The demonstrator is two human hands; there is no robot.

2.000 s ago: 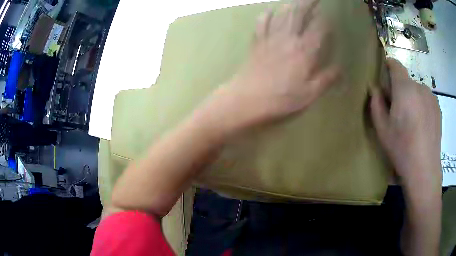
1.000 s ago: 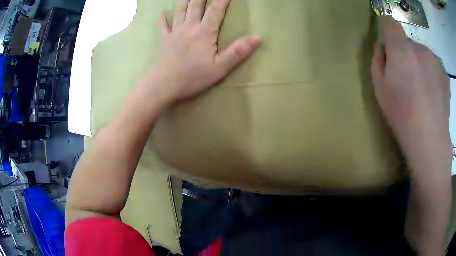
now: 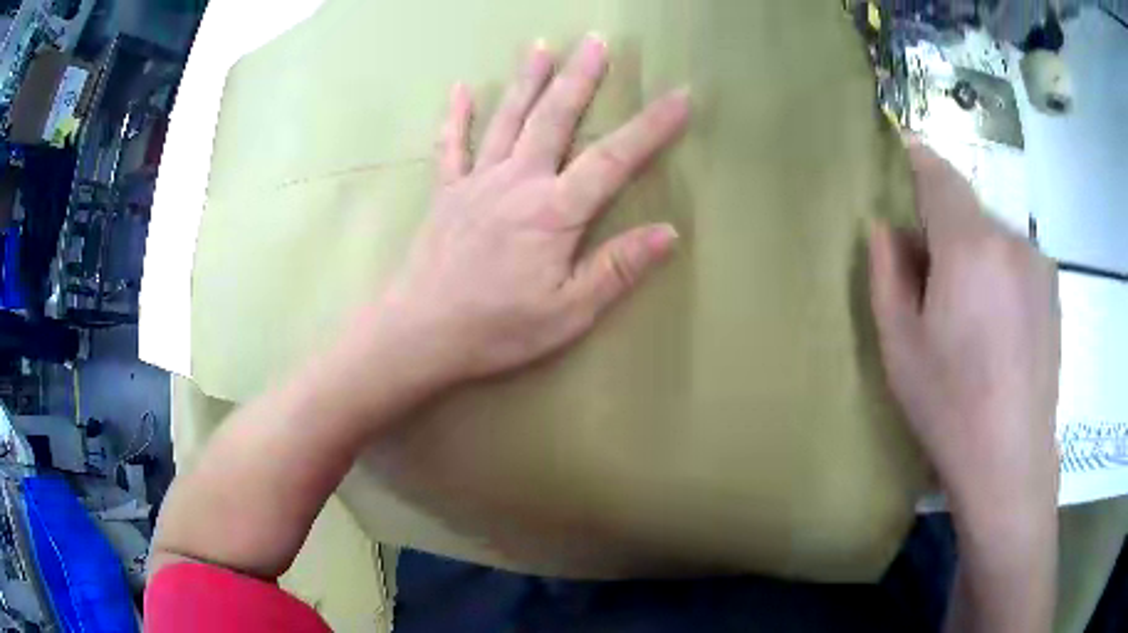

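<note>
A large olive-khaki fabric panel [image 3: 767,371] covers most of the white table in front of me and hangs over its near edge. My left hand [image 3: 544,210] lies flat on the panel with its fingers spread, holding nothing. My right hand [image 3: 959,309] grips the panel's right edge between thumb and fingers, with the edge folded slightly. The sewing machine's needle area lies just beyond my right fingertips at the upper right; the needle and presser foot are too blurred to make out. A shiny metal plate [image 3: 977,105] shows beside it.
White table surface [image 3: 173,260] shows at the left. A printed ruler strip [image 3: 1095,451] lies at the right front edge. More khaki fabric [image 3: 340,563] hangs at the lower left. A blue item [image 3: 81,556], a brown box [image 3: 68,99] and racks stand beyond the table's left side.
The panel has shifted, and its crease line now lies further left. My left hand has moved left from its earliest place and stays spread. My right hand keeps hold of the right edge.
</note>
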